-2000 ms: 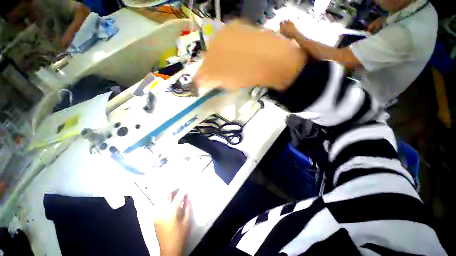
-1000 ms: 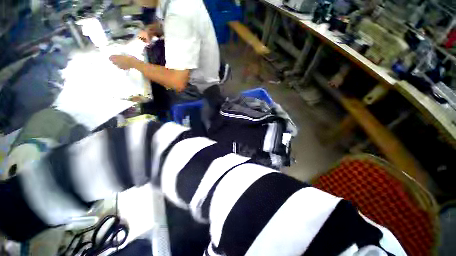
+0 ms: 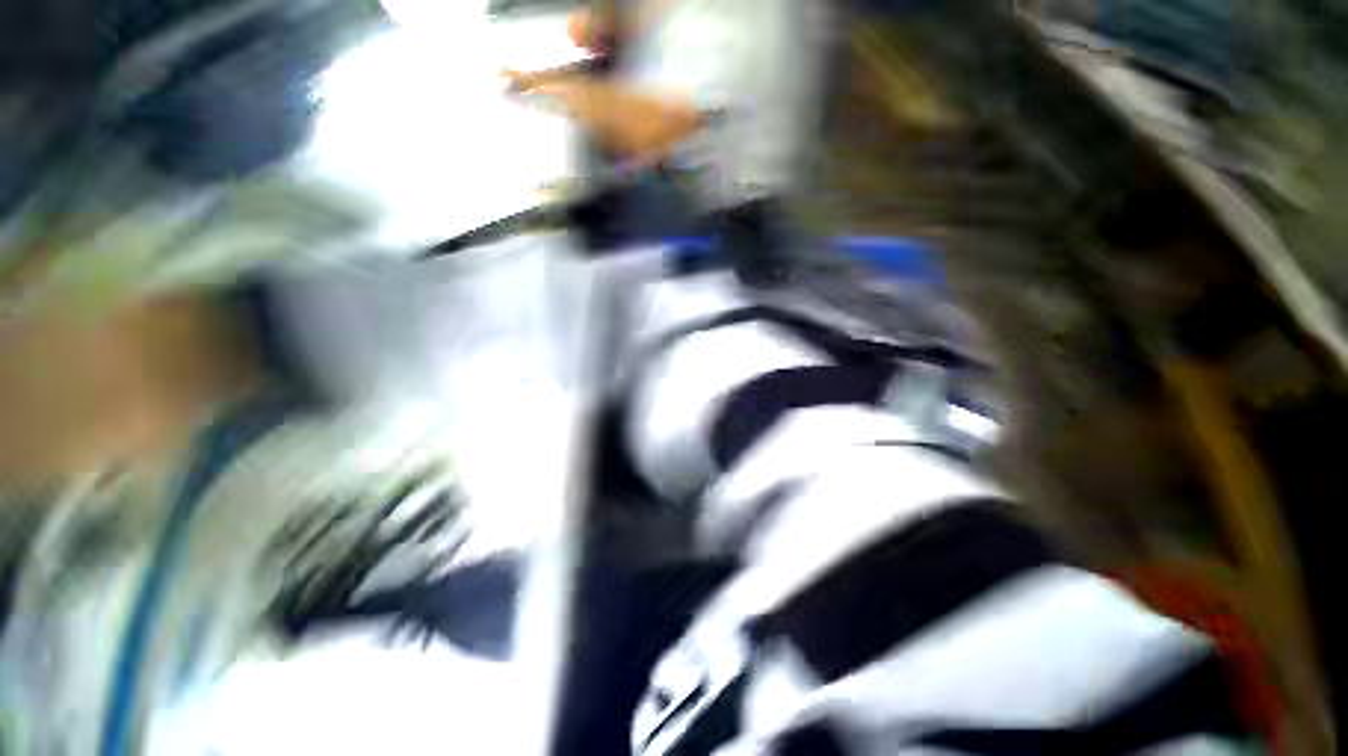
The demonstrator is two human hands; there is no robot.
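Note:
The view is strongly blurred. My right hand point(image 3: 126, 377) is a smear at the left, over or near the sewing machine head, whose blue stripe point(image 3: 155, 576) shows below it. Its fingers cannot be made out, nor whether it holds anything. My striped right sleeve reaches up from the lower right. Dark blurred shears point(image 3: 377, 539) lie on the white table, with a small dark fabric piece point(image 3: 481, 603) beside them. My left hand is not in view.
The white table's edge point(image 3: 555, 591) runs down the middle. Another person's arm point(image 3: 636, 118) is over a bright work surface at the top. Blue crate parts point(image 3: 894, 259) and a red seat point(image 3: 1205, 606) are at the right.
The view has swung back towards the table, so the blue machine stripe shows again and the red seat is mostly out of frame. My right hand has come into view at the left.

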